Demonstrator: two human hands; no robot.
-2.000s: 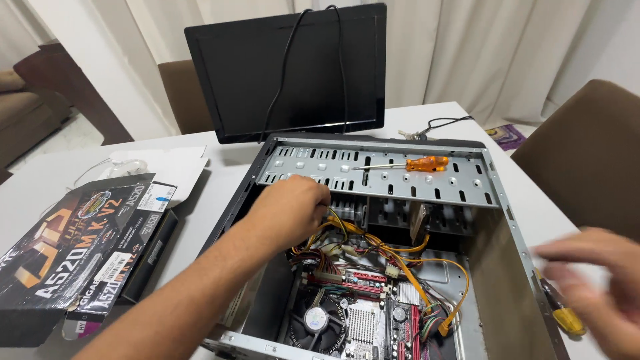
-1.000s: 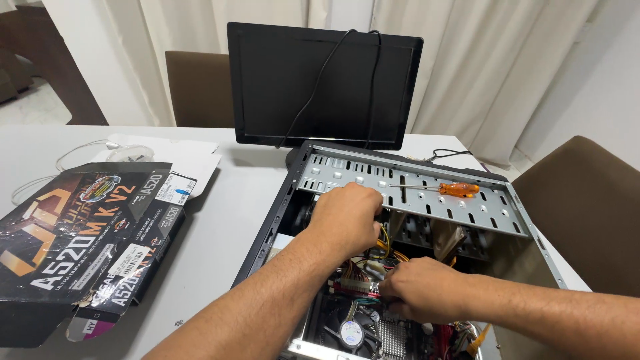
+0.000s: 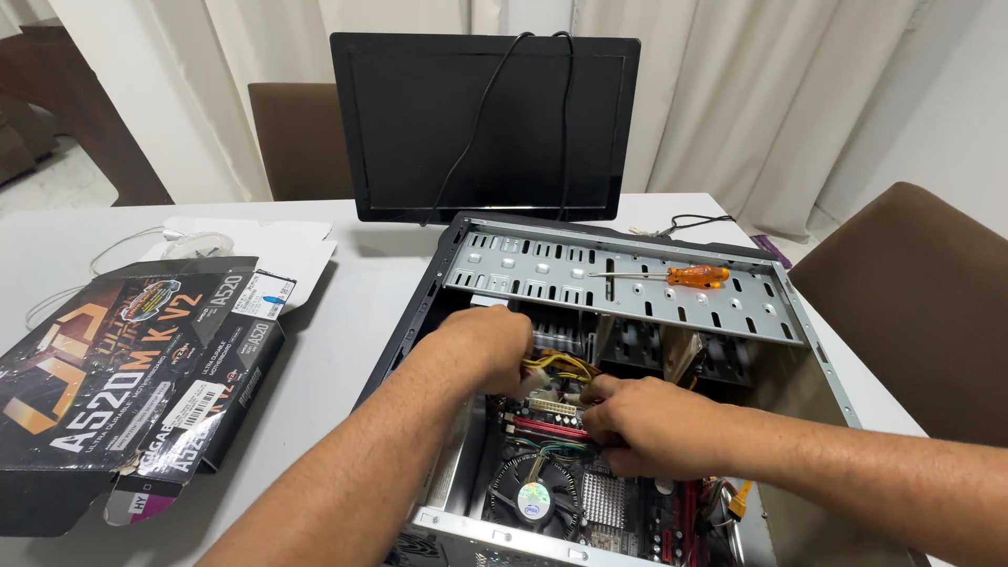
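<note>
An open computer case (image 3: 827, 366) lies on its side on the white table. My left hand (image 3: 488, 346) is inside it, closed around a white connector (image 3: 535, 380) on a bundle of yellow and dark power cables (image 3: 563, 362). My right hand (image 3: 646, 421) reaches in from the right, its fingertips at the cables beside the memory slots; what they hold is hidden. Below the hands are the motherboard's pale power socket (image 3: 551, 406), red memory slots (image 3: 547, 426), a CPU cooler fan (image 3: 534, 498) and a finned heatsink (image 3: 604, 498).
An orange-handled screwdriver (image 3: 697, 276) rests on the slotted metal drive-bay panel (image 3: 535, 272). Behind the case stands a black monitor (image 3: 484, 130) with a cable over it. A motherboard box (image 3: 102, 378) lies at left near white packaging (image 3: 311, 260). A brown chair (image 3: 913, 315) is at right.
My right hand, outside the case at the right edge two seconds ago, is now inside at the cables. A white connector now shows at my left hand.
</note>
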